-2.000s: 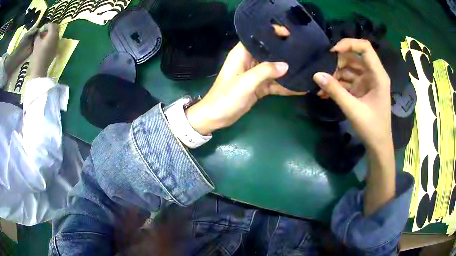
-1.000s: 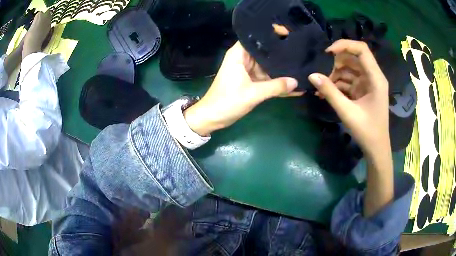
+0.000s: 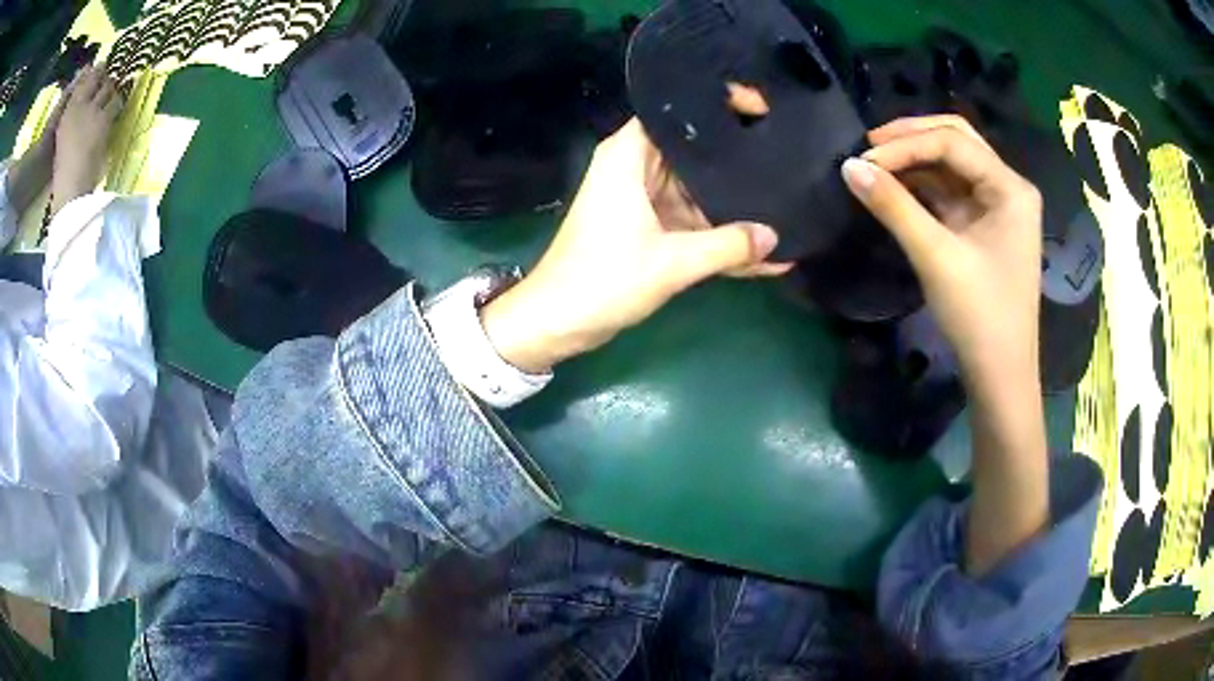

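Note:
A dark oval base plate (image 3: 746,133) is held tilted above the bench at the upper middle. My left hand (image 3: 639,246) grips its lower left side, thumb on the face; skin shows through its central cut-out. My right hand (image 3: 952,200) is at the plate's right edge, thumb and forefinger together there. Whether a black adhesive pad is on the plate or between those fingers cannot be told, dark on dark. Long yellow-and-white release liner sheets (image 3: 1141,346) with black ovals lie at the right.
Dark plates heap behind and under my right hand (image 3: 899,399). More plates lie at left (image 3: 286,279) and upper left (image 3: 349,104), beside dark ribbed pieces (image 3: 493,153). A person's white sleeve (image 3: 93,319) is at far left, near a crescent-sticker sheet (image 3: 220,29). A cardboard edge (image 3: 1132,639) shows lower right.
My right thumb has moved up along the plate's right edge and closed toward the forefinger. The plate is tilted slightly differently in my left hand. The neighbour's hand has shifted.

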